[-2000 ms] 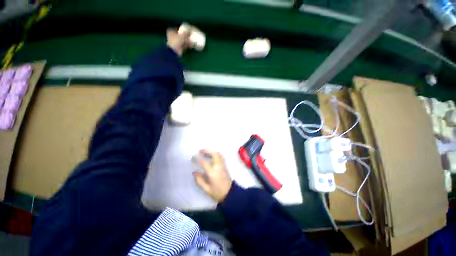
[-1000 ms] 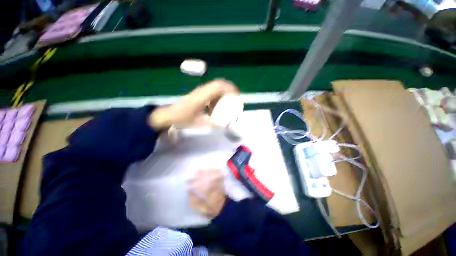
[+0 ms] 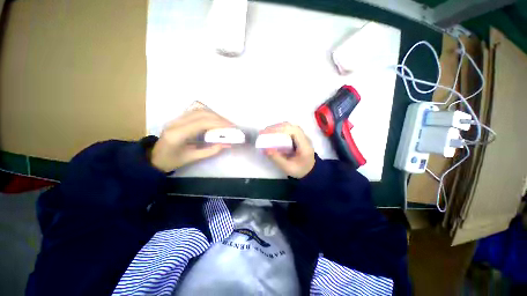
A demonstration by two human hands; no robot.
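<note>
My left hand [image 3: 188, 139] grips a small white rounded unit [image 3: 225, 136], its end with a small dark slot facing me. My right hand [image 3: 296, 151] grips another white unit [image 3: 274, 140]. The two units are held side by side with a small gap, over the front part of the white sheet [image 3: 277, 75]. Two more white units lie on the sheet, one at the back left [image 3: 232, 29] and one at the back right [image 3: 361, 51]. The red and black infrared thermometer [image 3: 342, 124] lies on the sheet to the right of my right hand.
A brown cardboard sheet [image 3: 75, 75] lies left of the white sheet. At right are a white power strip [image 3: 411, 139] with plug adapters [image 3: 437, 140], looped white cables [image 3: 440, 81] and upright cardboard panels [image 3: 497, 139]. A metal rail [image 3: 399, 8] runs along the back right.
My left hand has come back from the conveyor side to the front of the sheet. My right hand now holds a unit too. The view has tilted down and nearer.
</note>
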